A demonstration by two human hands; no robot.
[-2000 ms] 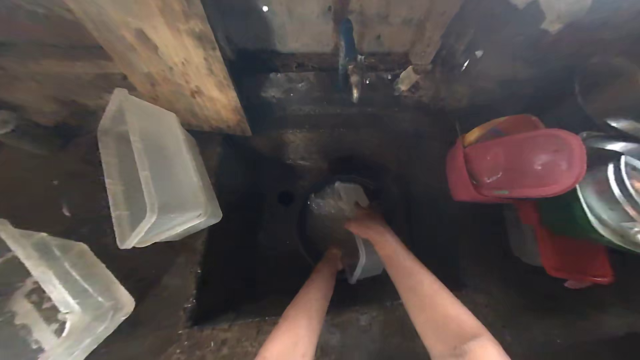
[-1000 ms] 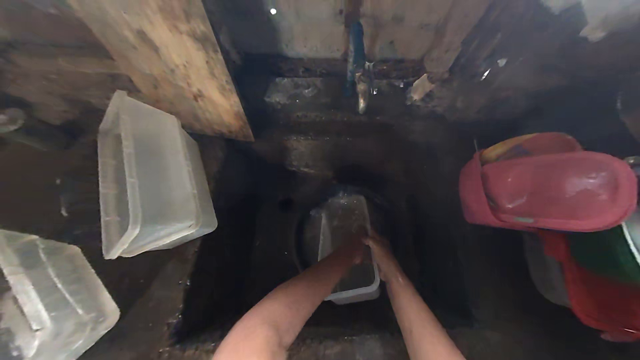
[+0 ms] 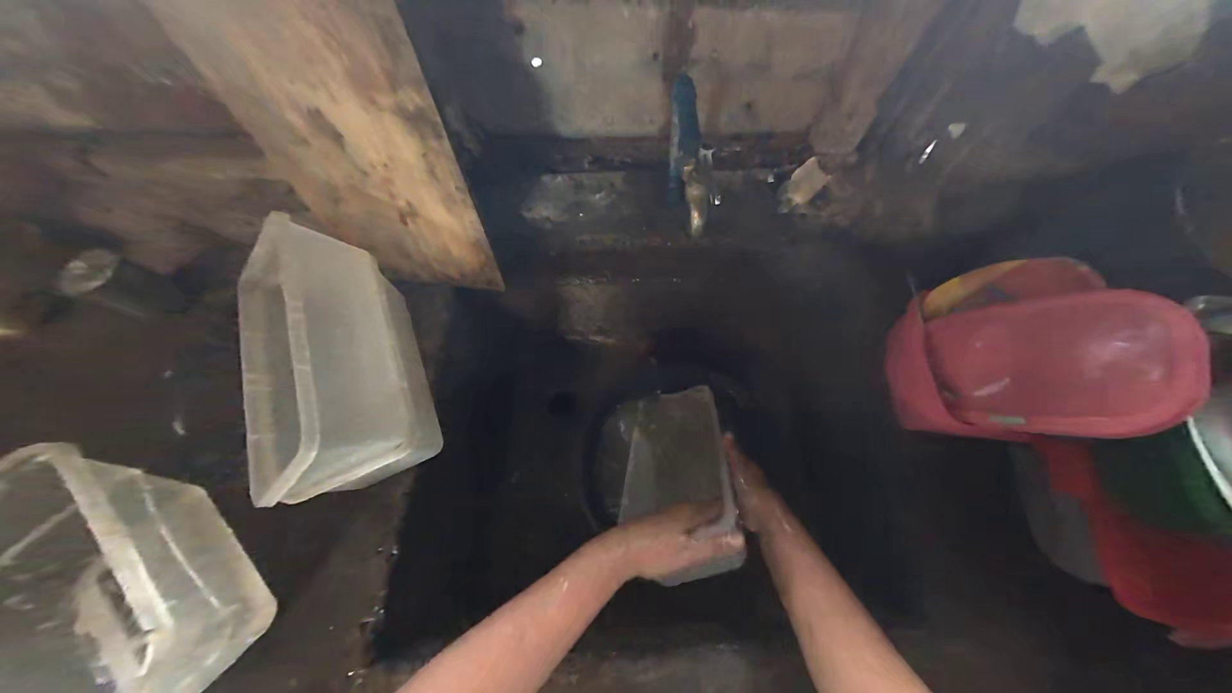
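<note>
A translucent plastic container [image 3: 676,457] is tilted over a round, dark basin [image 3: 599,462] of water, in the dark sunken area low in the middle. My left hand [image 3: 674,541] lies across its near end, fingers spread over the plastic. Along the container's right side runs my right hand [image 3: 746,486], fingertips near the rim; how firmly it grips is not clear. A metal tap [image 3: 695,197] on a blue pipe [image 3: 684,120] stands behind the basin.
Two translucent plastic containers, one upper [image 3: 356,366] and one lower [image 3: 183,549], lie at the left. A wooden board [image 3: 385,125] leans behind them. Pink plastic baskets [image 3: 1068,361], a green vessel [image 3: 1165,481] and a red plastic item [image 3: 1165,568] are piled at the right.
The container has been turned and tilted in the basin. My left hand has moved onto its near end; my right hand remains along its right side.
</note>
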